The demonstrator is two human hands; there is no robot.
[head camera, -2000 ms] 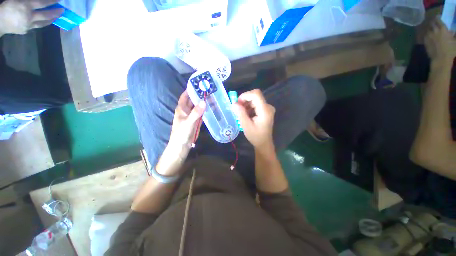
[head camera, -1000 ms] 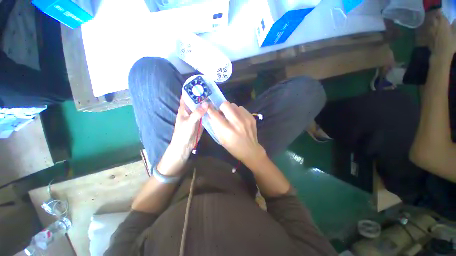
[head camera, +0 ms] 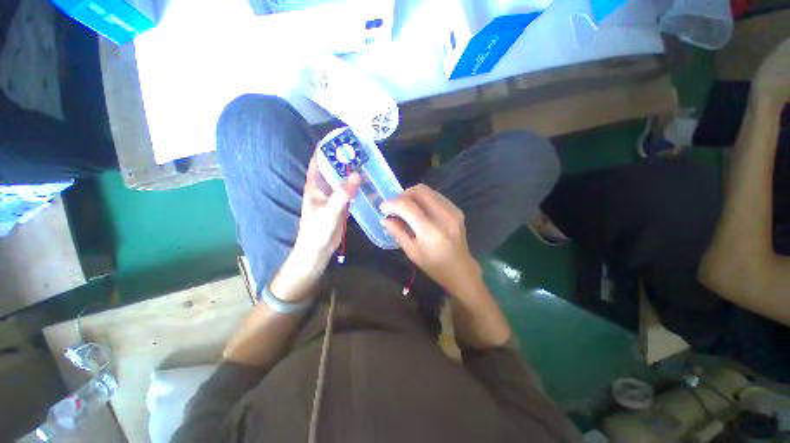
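Observation:
A long oval translucent housing half [head camera: 371, 186] is held tilted over my lap. A black square cooling fan [head camera: 345, 153] with a pale round centre sits at its upper end. My left hand [head camera: 327, 201] grips the housing by its left side, thumb just below the fan. My right hand [head camera: 426, 227] has its fingertips at the lower right part of the housing; whether they pinch something small is unclear. Red lead wires [head camera: 344, 234] hang by my left hand with a pale connector [head camera: 340, 259]. Another pale wire connector [head camera: 405, 292] hangs below my right hand.
A white oval cover [head camera: 353, 97] with perforated grilles lies on the table edge. White and blue cartons [head camera: 494, 43] stand on the white-covered table [head camera: 195, 104]. A person's arm [head camera: 752, 199] is at the right. A wooden board [head camera: 165, 324] and plastic bottle [head camera: 76, 405] are lower left.
The green-teal strip seen beside the housing earlier no longer shows. My right hand moved across the housing, then back toward its lower right. The neighbour's hand at the upper left left the view.

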